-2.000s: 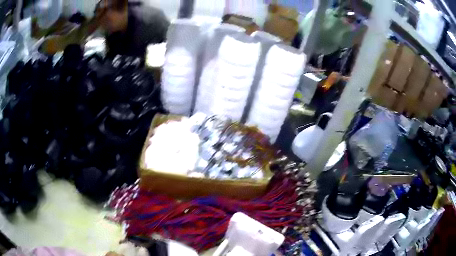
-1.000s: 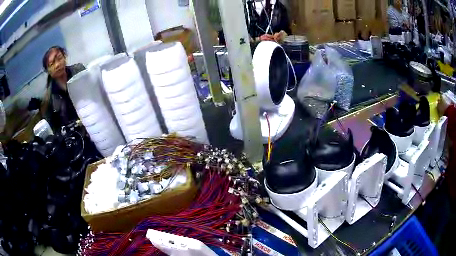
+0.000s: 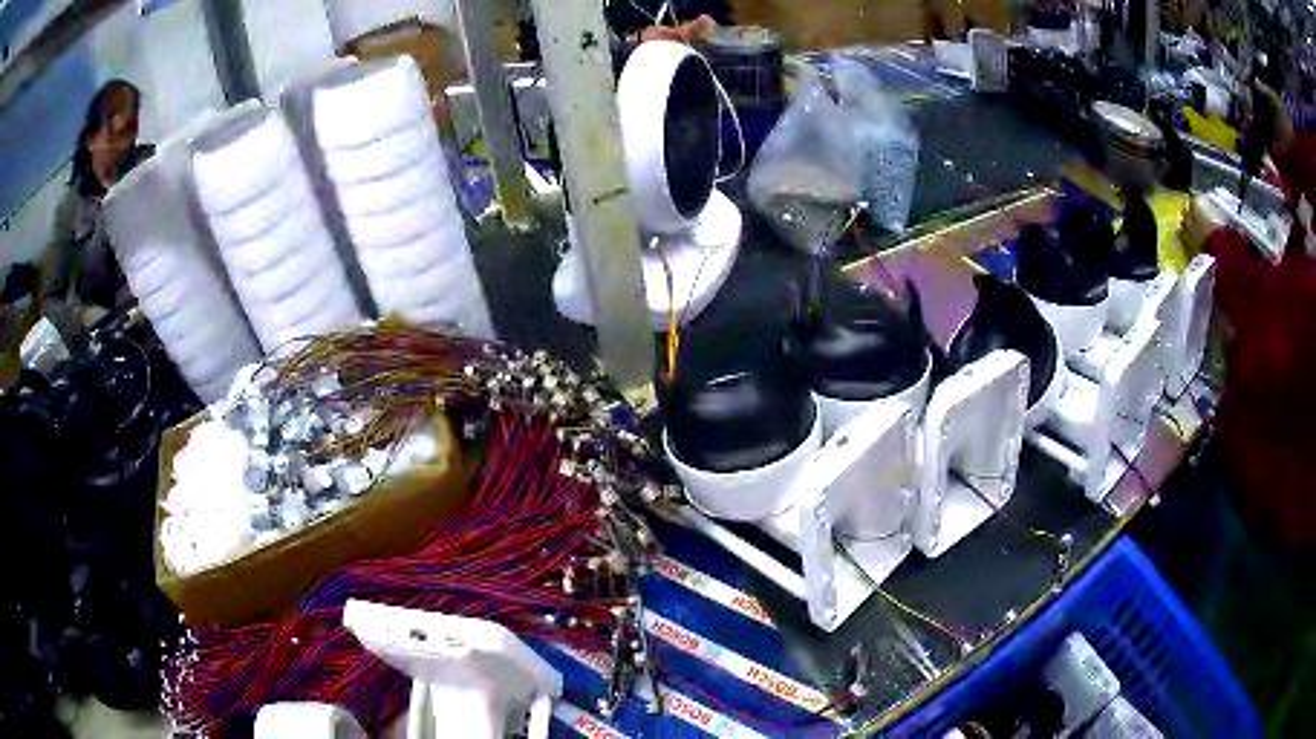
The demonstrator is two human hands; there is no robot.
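Observation:
Neither of my hands shows in the picture. A white wall-mount bracket [image 3: 459,653] stands at the bottom edge, its lower part cut off; what holds or bears it is hidden. A bundle of red and blue wire leads [image 3: 491,534] with tiny white plugs lies behind it, partly over a blue-and-white BOSCH printed sheet [image 3: 722,657]. An open cardboard carton [image 3: 325,537] holds small silver motors with coloured wires and a heap of white parts. To the right, several black camera heads [image 3: 739,422] sit in white cups, with white bracket plates [image 3: 862,513] upright in front.
A blue plastic crate [image 3: 1155,635] holds white parts at the lower right. Nested white covers [image 3: 390,188] stand behind the carton. A grey post [image 3: 595,188] rises beside a white round device [image 3: 667,137]. Black parts [image 3: 72,491] are piled left. A person in red [image 3: 1270,361] is at right.
The view has swung right and down. The carton, wires and white covers sit further left, and more of the blue crate and printed sheet shows. More of the near white bracket is visible.

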